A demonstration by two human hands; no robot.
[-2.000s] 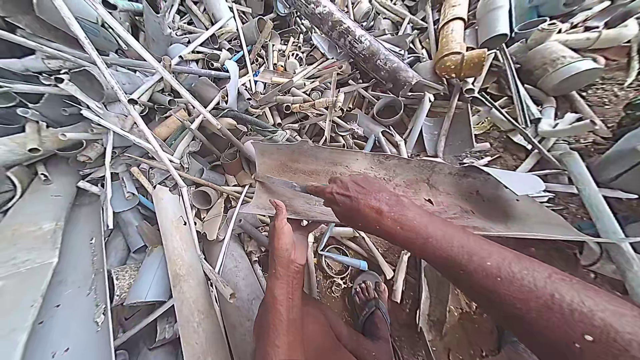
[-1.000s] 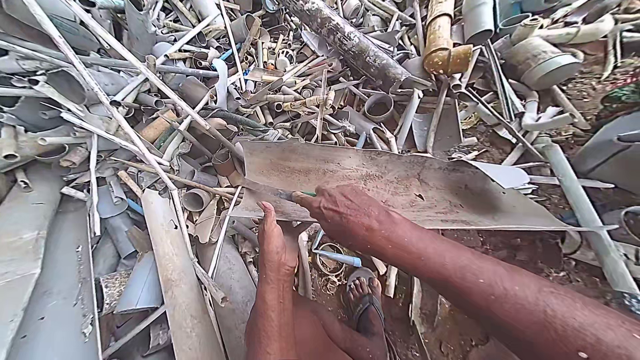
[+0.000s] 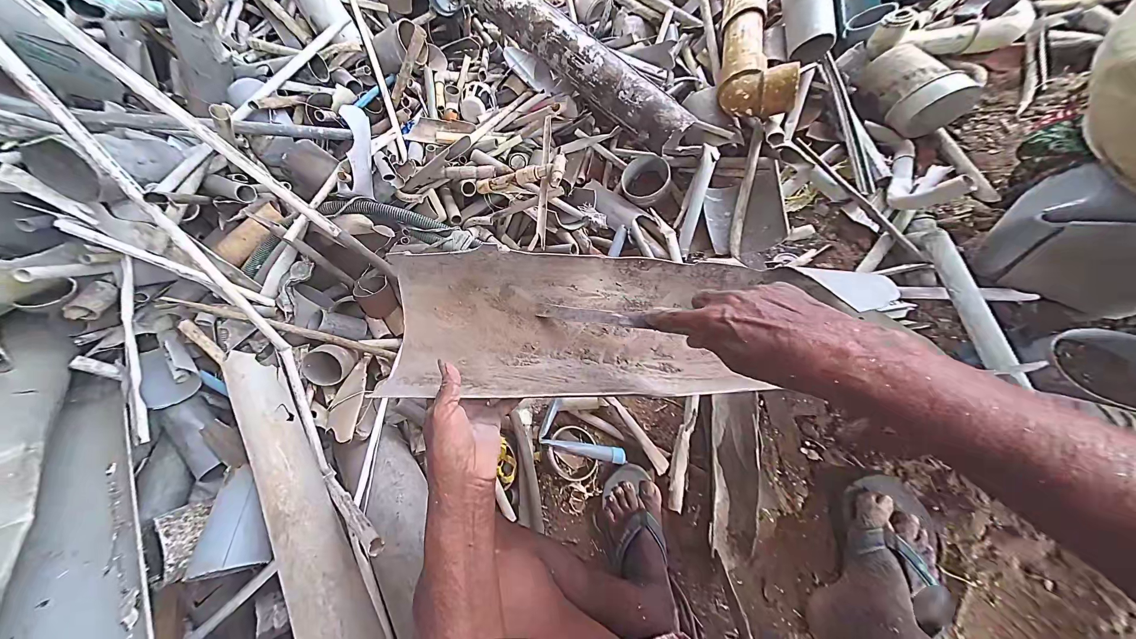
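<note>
A long, curved piece of split plastic pipe (image 3: 532, 355) lies crosswise in front of me, its hollow, dirt-marked inner face up. My left hand (image 3: 463, 435) holds its near edge toward the left end, thumb upright at the rim and the other fingers hidden beneath. In my right hand (image 3: 745, 328) is a knife (image 3: 595, 315), gripped by its handle, with the blade pointing left over the inner face. Whether the blade touches the surface is hard to tell.
Heaps of scrap pipes surround the far and left sides, including a thick mottled pipe (image 3: 603, 71) and a yellowish elbow pipe (image 3: 759, 84). A long split panel (image 3: 293, 497) lies at left. Two sandalled feet (image 3: 635, 515) rest on bare soil near a blue tube (image 3: 586, 450).
My right hand and the knife have moved right along the pipe piece, away from my left hand. The left hand stays at the near edge. The view has shifted somewhat.
</note>
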